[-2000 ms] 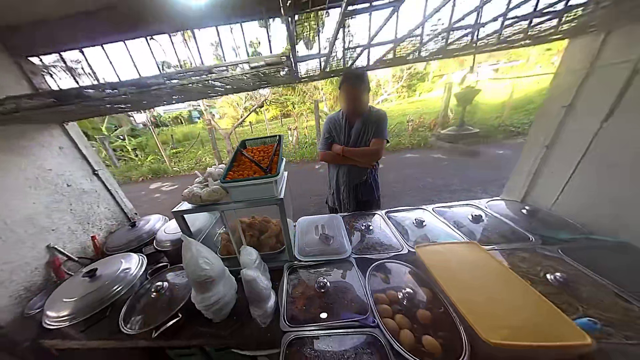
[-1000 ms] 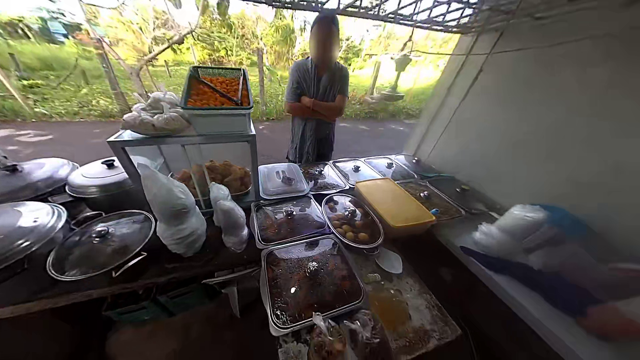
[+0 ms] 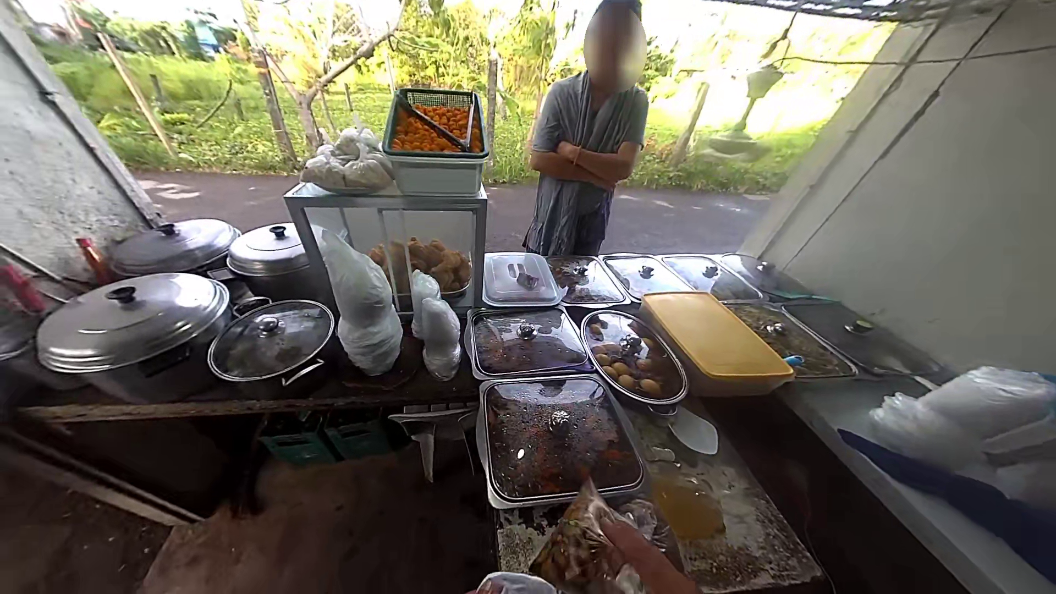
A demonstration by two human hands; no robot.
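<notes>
At the bottom centre, my right hand (image 3: 642, 554) grips a clear plastic bag of food (image 3: 569, 540), just in front of a square steel tray with a glass lid (image 3: 561, 445). A whitish plastic piece (image 3: 516, 584) lies at the lower edge with a sliver of what looks like skin; my left hand cannot be made out plainly there. Behind are another lidded tray (image 3: 528, 342), an oval lidded dish of eggs (image 3: 635, 359) and a yellow-lidded container (image 3: 714, 338). A white flat utensil (image 3: 695, 431) lies right of the square tray.
Lidded pots (image 3: 136, 322) stand at left beside a glass display case (image 3: 386, 239) and tied plastic bags (image 3: 363, 309). A basket of orange food with tongs (image 3: 437, 128) tops the case. A person with crossed arms (image 3: 587, 157) stands beyond. White plastic bags (image 3: 965, 412) lie on the right counter.
My right hand has moved from the plastic bags on the right counter to the food bag at the bottom centre, which it now grips. The person beyond still has crossed arms.
</notes>
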